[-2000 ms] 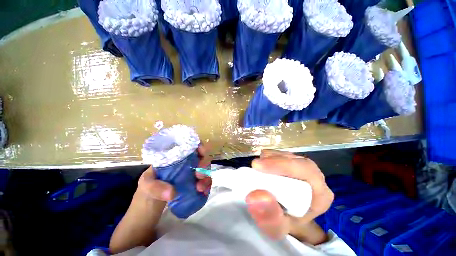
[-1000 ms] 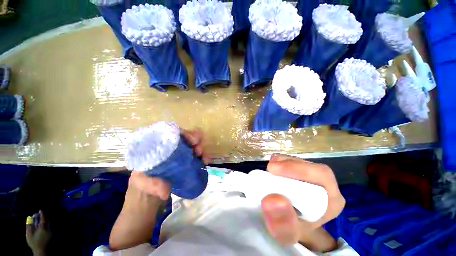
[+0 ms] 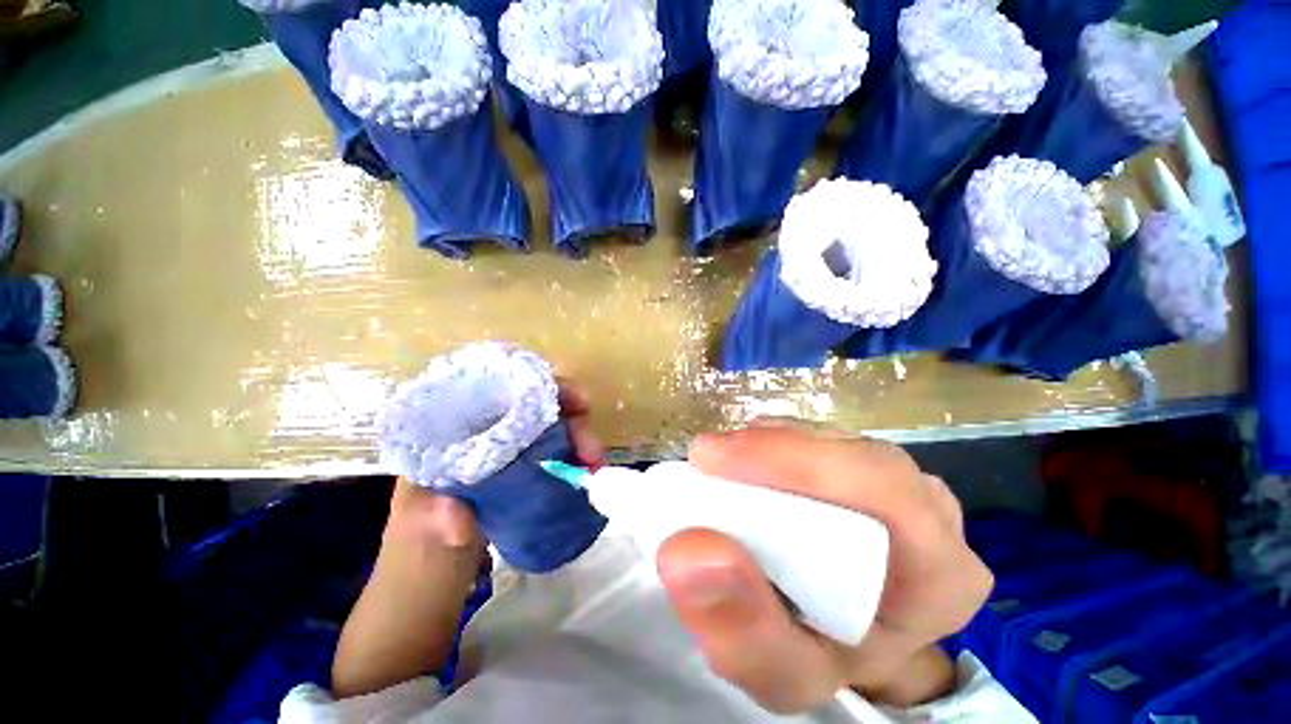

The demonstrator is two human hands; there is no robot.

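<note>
My left hand (image 3: 442,518) holds a blue denim boot piece (image 3: 531,512) at the table's front edge, fingers around its back and lower side. Its fluffy white cuff (image 3: 472,413) faces up and toward the left. My right hand (image 3: 835,559) grips a white squeeze bottle (image 3: 772,535), lying tilted with its nozzle to the left. The bottle's teal needle tip (image 3: 562,473) is at the denim just below the cuff; whether it touches is hard to tell.
Several denim pieces with white cuffs (image 3: 582,54) stand in rows on the tan table (image 3: 170,283). More lie at the left edge (image 3: 31,379). White bottles with pointed nozzles (image 3: 1213,198) are at the right. Blue crates (image 3: 1076,637) are below, another (image 3: 1264,184) at the right edge.
Since one second ago, the held piece has turned so its cuff opens more upward, and the needle tip has moved left to the denim below the cuff. The hand at lower left is gone from view.
</note>
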